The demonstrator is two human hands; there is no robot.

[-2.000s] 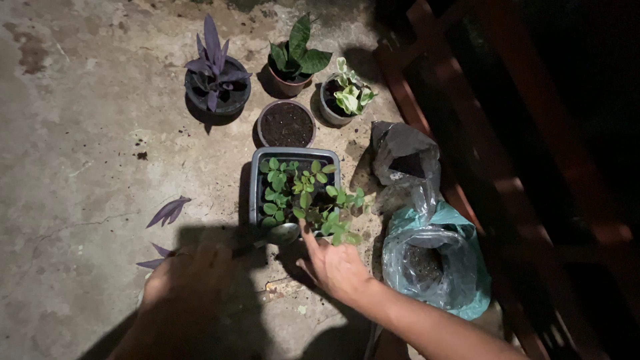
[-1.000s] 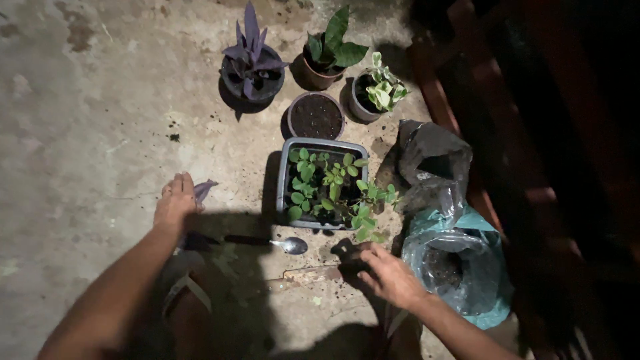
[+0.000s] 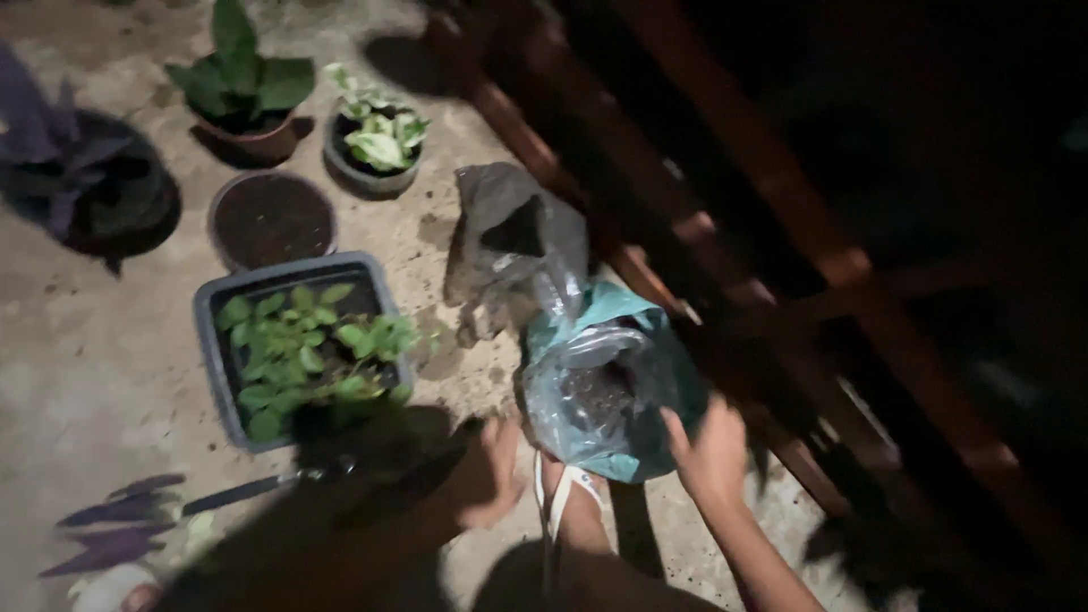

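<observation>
A teal plastic bag [image 3: 625, 302] lined with clear plastic stands open with dark soil [image 3: 599, 395] inside. At its right side is my right hand [image 3: 714, 446], fingers spread, at or against the rim; contact is unclear. My left hand [image 3: 497, 472] is just left of the bag, blurred and holding nothing that I can see. Left of it, a square grey planter [image 3: 204, 340] holds leafy green seedlings [image 3: 289, 340]. Below the planter lies a spoon with a dark handle [image 3: 238, 495], its bowl in shadow. Purple cuttings [image 3: 115, 527] lie by the handle's end.
A round pot of soil [image 3: 272, 221] is behind the planter. Around it stand a purple-leaved plant [image 3: 81, 170], a dark green plant [image 3: 238, 76] and a variegated plant [image 3: 378, 140] in pots. A grey plastic bag [image 3: 518, 229] and reddish slats [image 3: 731, 110] are at the right. My sandalled foot [image 3: 574, 493] is below the teal bag.
My left hand has moved from beside the purple cuttings to near the teal bag. My right hand has gone from below the planter to the bag's right side. The view has shifted right.
</observation>
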